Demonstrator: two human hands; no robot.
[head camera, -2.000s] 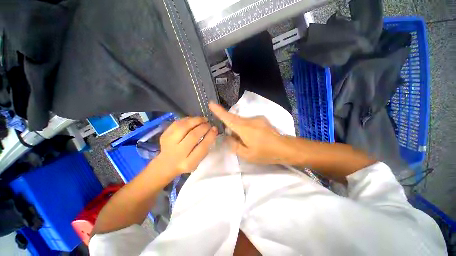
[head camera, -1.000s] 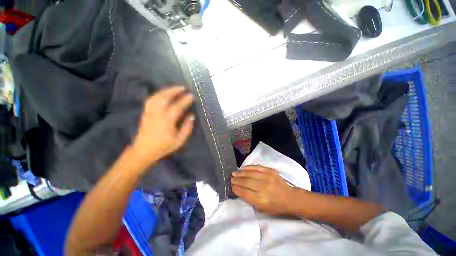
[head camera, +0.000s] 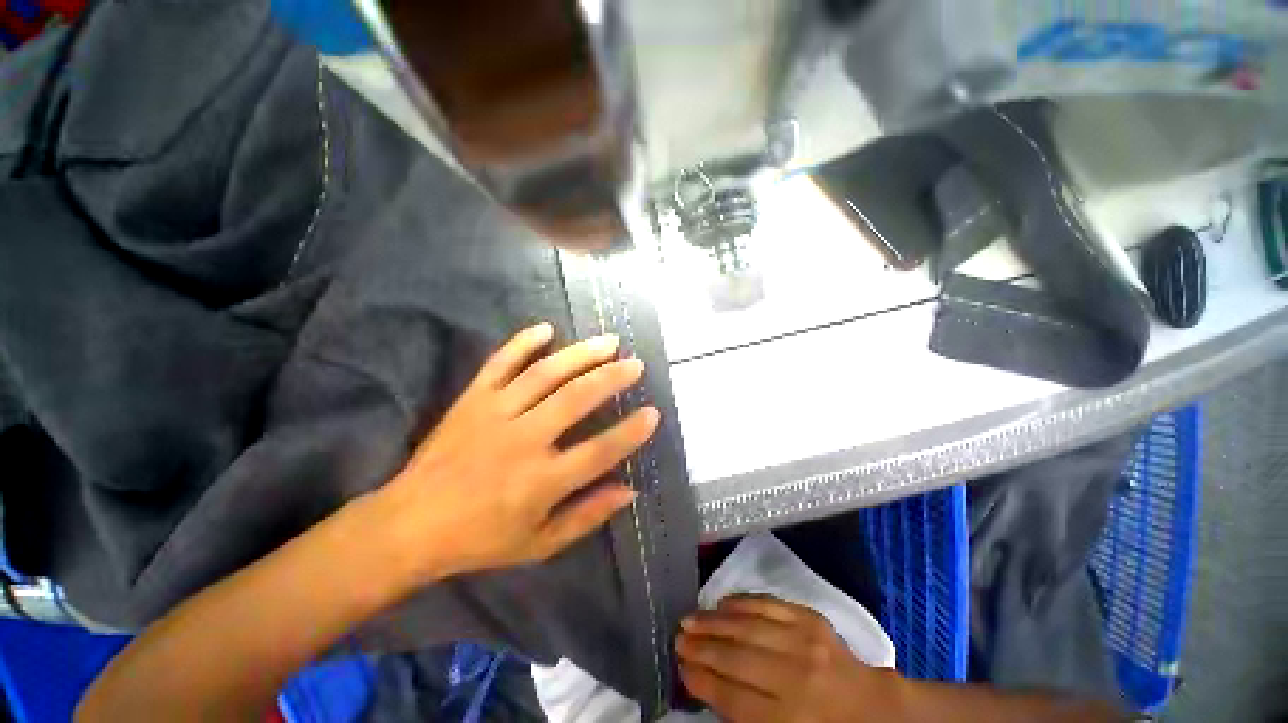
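Note:
A large dark grey garment piece (head camera: 410, 311) lies bunched on the left and centre, its stitched edge strip (head camera: 658, 466) running from under the machine head down to my lap. Pale topstitching shows along the strip. My left hand (head camera: 530, 459) lies flat on the cloth, fingers spread, fingertips on the strip below the needle area. My right hand (head camera: 756, 657) holds the lower end of the strip at the table's front edge, its thumb hidden. The sewing machine head (head camera: 735, 99) is blurred above; glare hides the needle.
A folded dark stitched strip (head camera: 1038, 325) lies right of the needle, with a small black oval object (head camera: 1175, 276) beside it. A dark thread crosses the white table. A measuring tape (head camera: 904, 466) follows the front edge. Blue crates (head camera: 918, 579) with dark cloth stand below.
The view has shifted up to the machine head. My left hand has moved from above the cloth onto the strip and lies flatter. My right hand remains at the strip's lower end.

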